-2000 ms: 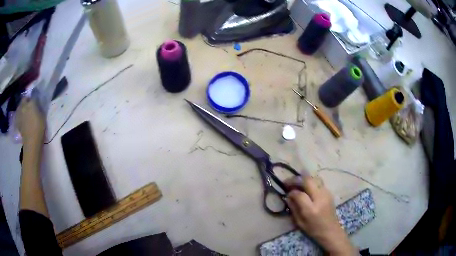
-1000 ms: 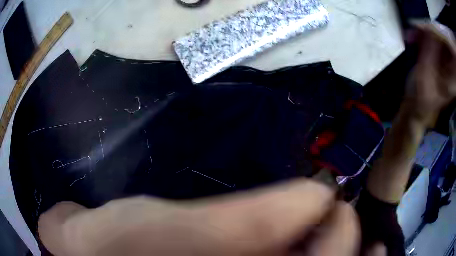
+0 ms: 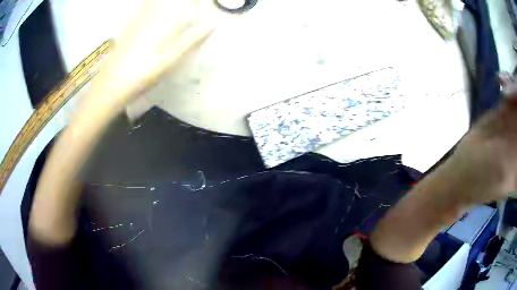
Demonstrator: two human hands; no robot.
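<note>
Dark garment cloth with white stitch lines and loops lies over the table's near edge and toward my lap. My left hand reaches over the table at the upper left; it is blurred and washed out, so its fingers do not show clearly. My right hand is at the right edge, blurred and partly cut off; whether it holds anything is hidden. The speckled slab lies on the table, its near left corner touching the cloth's edge.
A wooden ruler curves along the left, beside a dark flat strip. A dark ring, likely a shears handle, is cut off at the top. A clear bag lies at the upper right. A blue and white box stands lower right.
My left arm has swung from low across the cloth to the upper left. My right hand has moved toward the right edge. The view has shifted, placing slab and cloth lower in the picture.
</note>
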